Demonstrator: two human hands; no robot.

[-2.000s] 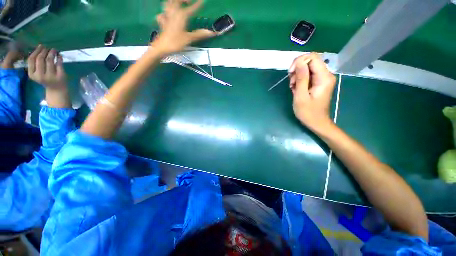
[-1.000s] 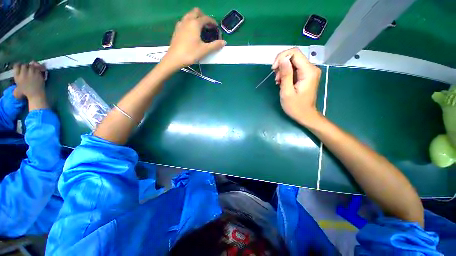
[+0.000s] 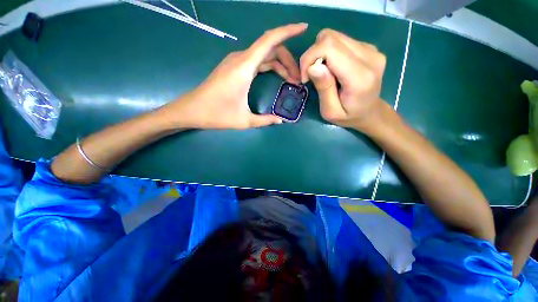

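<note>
A smartwatch body [image 3: 289, 102] with a dark face and a light rim is held over the green bench top. My left hand [image 3: 239, 88] grips it by its edges between thumb and fingers, with the index finger stretched out above it. My right hand [image 3: 345, 79] is closed in a pinch at the watch's upper right edge. The thin stick seen in it earlier is hardly visible now; its tip is hidden or too small to tell at the watch rim.
Thin white strips [image 3: 197, 22] lie across the white rail at the top. A clear plastic bag [image 3: 30, 100] lies at the left, with a small black block [image 3: 32, 26] above it. A grey upright [image 3: 425, 7] stands top right. A lime-green object [image 3: 522, 154] is at the right edge.
My left hand has brought a watch from beyond the rail back over the bench. My right hand has met it there. The view has tilted down, so the belt watches are out of sight.
</note>
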